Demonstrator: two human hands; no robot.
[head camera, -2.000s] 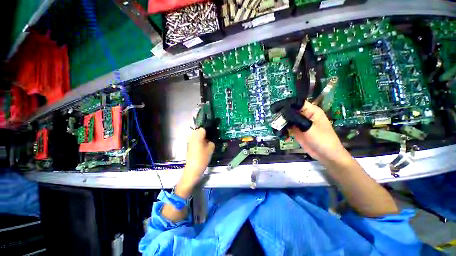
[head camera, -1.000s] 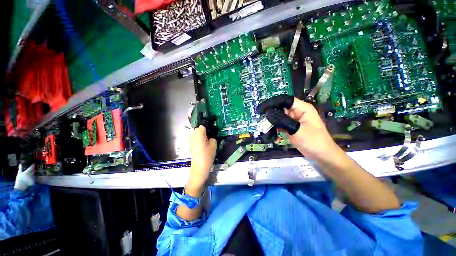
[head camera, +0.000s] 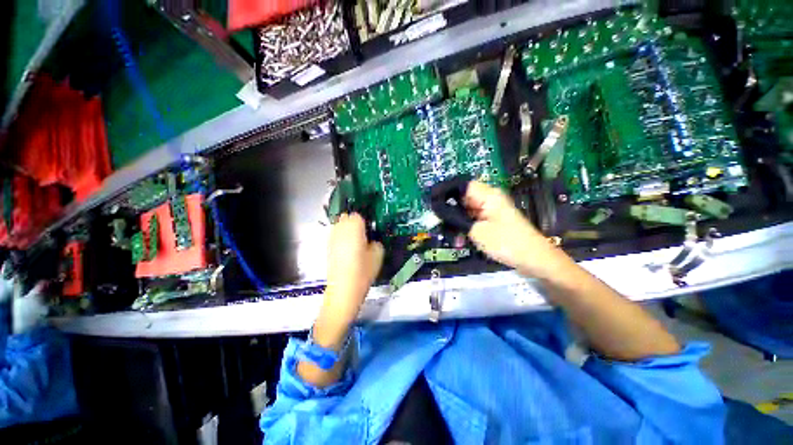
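A green main circuit board (head camera: 404, 161) lies in a black carrier in front of me. My left hand (head camera: 350, 248) is at the carrier's lower left corner, by a clip; its black-covered fingertips blend into the dark carrier, so its hold cannot be told. A blue band is on that wrist. My right hand (head camera: 487, 217) is over the board's lower right edge, its black-covered fingers bent together. A tiny light spot shows between them, too small to name. A greenish hold-down clip (head camera: 443, 255) lies below the board.
A second main board (head camera: 643, 113) lies to the right. Boards with a red tray (head camera: 174, 236) are at left, beyond a bare metal plate (head camera: 274, 209). Bins of silver components (head camera: 304, 43) and tan components (head camera: 396, 16) stand behind the rail. A person's gloved hand (head camera: 30, 308) is at far left.
My right hand has moved slightly left and its fingers are more closed; the pale silvery piece seen at its fingertips earlier no longer shows clearly. My left hand stays at the carrier's corner.
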